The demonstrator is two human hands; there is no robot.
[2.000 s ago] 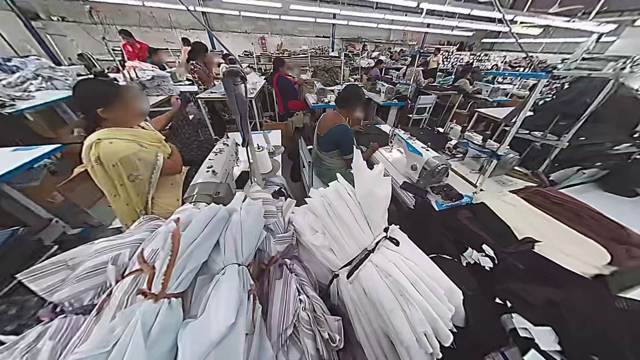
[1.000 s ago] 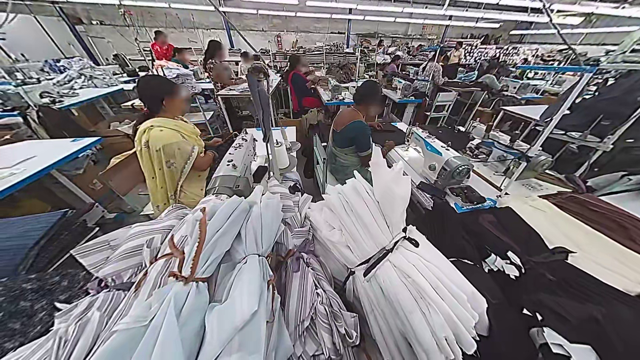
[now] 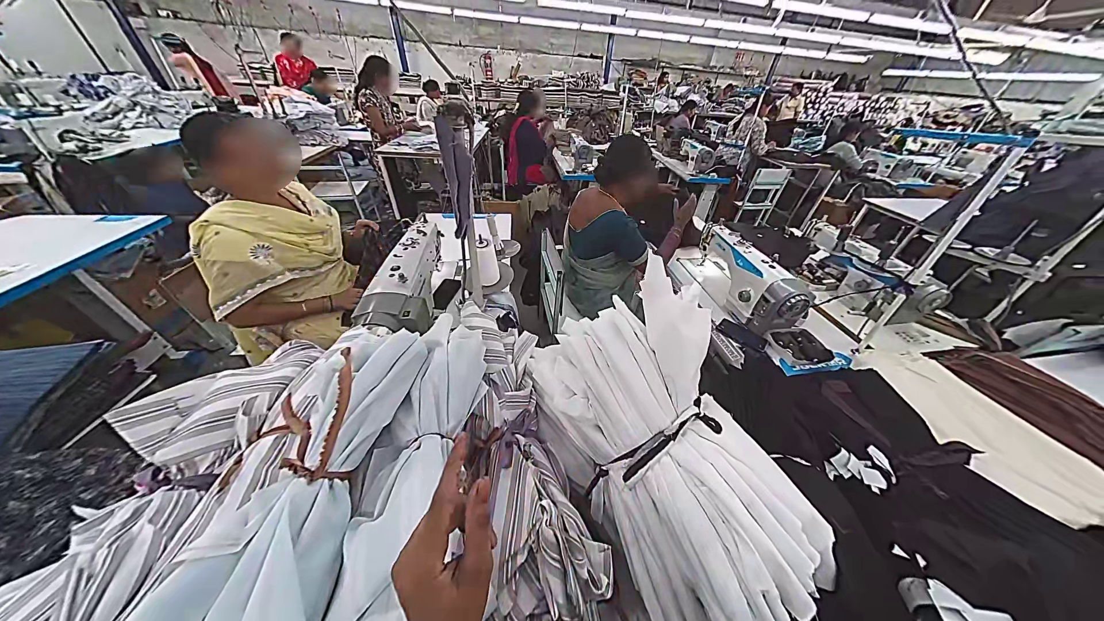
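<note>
My left hand (image 3: 444,548) is raised at the lower middle, fingers pointing up and apart, with nothing clearly held. It is in front of a pale blue cloth bundle (image 3: 397,492) and beside a striped cloth bundle (image 3: 539,517); whether it touches them I cannot tell. To its right lies a thick bundle of white cloth pieces (image 3: 681,483), bound with a black tie (image 3: 642,453). On the left, more pale cloth (image 3: 250,526) is bound with a brown strip (image 3: 302,440), beside striped cloth (image 3: 216,397). My right hand is out of view.
A person in yellow (image 3: 276,259) stands by a sewing machine (image 3: 401,280) at left. Another person (image 3: 608,233) sits near a second sewing machine (image 3: 750,276). Black cloth (image 3: 862,483) covers the right side, beside cream cloth (image 3: 992,431). Several workers and machines fill the background.
My left hand has come into view at the bottom, over the bundles. The seated person has a hand raised now. The view has shifted somewhat.
</note>
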